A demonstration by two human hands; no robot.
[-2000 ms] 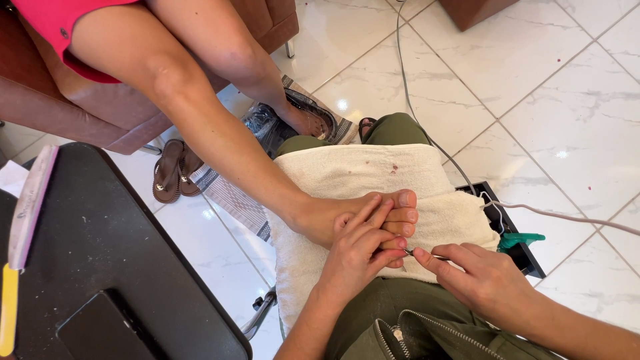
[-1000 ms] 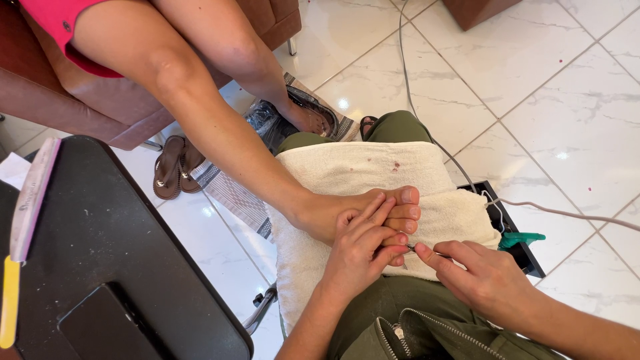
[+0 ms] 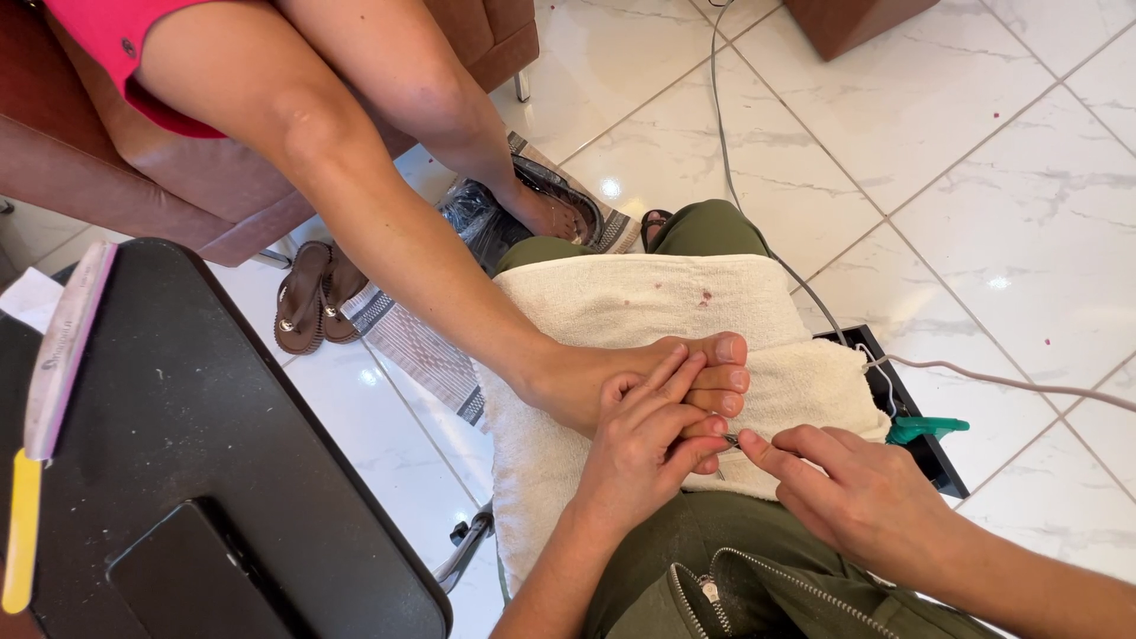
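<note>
Another person's bare foot [image 3: 612, 377] rests on a cream towel [image 3: 745, 293] laid over my lap, its toes pointing right. My left hand [image 3: 643, 435] lies over the toes, its fingers gripping the smaller ones near the little toe. Between the thumb and fingers of my right hand [image 3: 839, 479] is a small metal tool [image 3: 732, 440], whose tip is at one of the smaller toes. Most of the tool is hidden by my fingers, so its exact kind cannot be told. Small reddish spots mark the towel beyond the foot.
On the black table [image 3: 266, 426] at left lie a nail file [image 3: 71, 346], a yellow-handled item [image 3: 22, 532] and a black phone [image 3: 195, 577]. Brown flip-flops [image 3: 306, 297] stand on the floor. At right are a black tray [image 3: 941, 461], a green item [image 3: 927, 429] and a cable [image 3: 994, 377].
</note>
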